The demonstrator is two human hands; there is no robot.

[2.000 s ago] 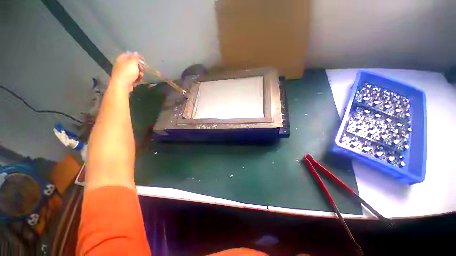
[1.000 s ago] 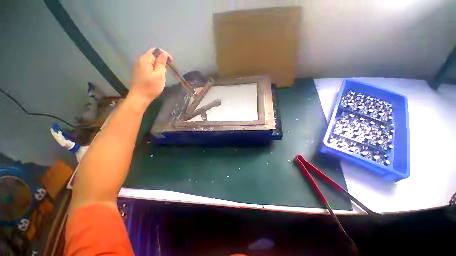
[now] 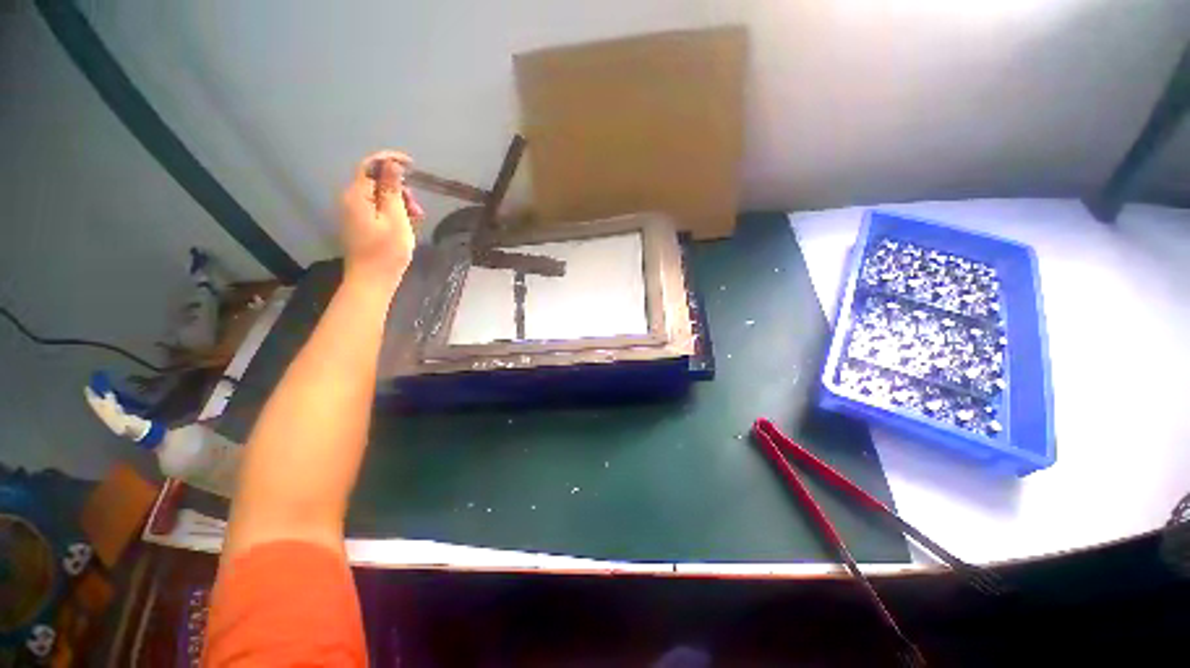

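My left hand (image 3: 381, 219) is bare and closed around the end of a dark metal tool (image 3: 448, 184). The tool has crossed flat bars at its far end, which are over the left part of the framed unit. The framed unit (image 3: 672, 307) has a pale flat rectangle inside a wide grey-brown rim on a dark blue base. Whether the tool touches the pale surface cannot be told. My right hand is not in view.
A blue tray (image 3: 1031, 352) with small metal parts stands at the right on white paper. Red-handled tongs (image 3: 825, 522) lie open over the bench's front edge. A brown cardboard sheet (image 3: 633, 124) leans behind the unit. A spray bottle (image 3: 196, 453) stands at the left.
The tool's crossed bars have come into view and now stand over the pale surface, raised and turned. My left hand has moved right from its first place. The camera view has shifted slightly.
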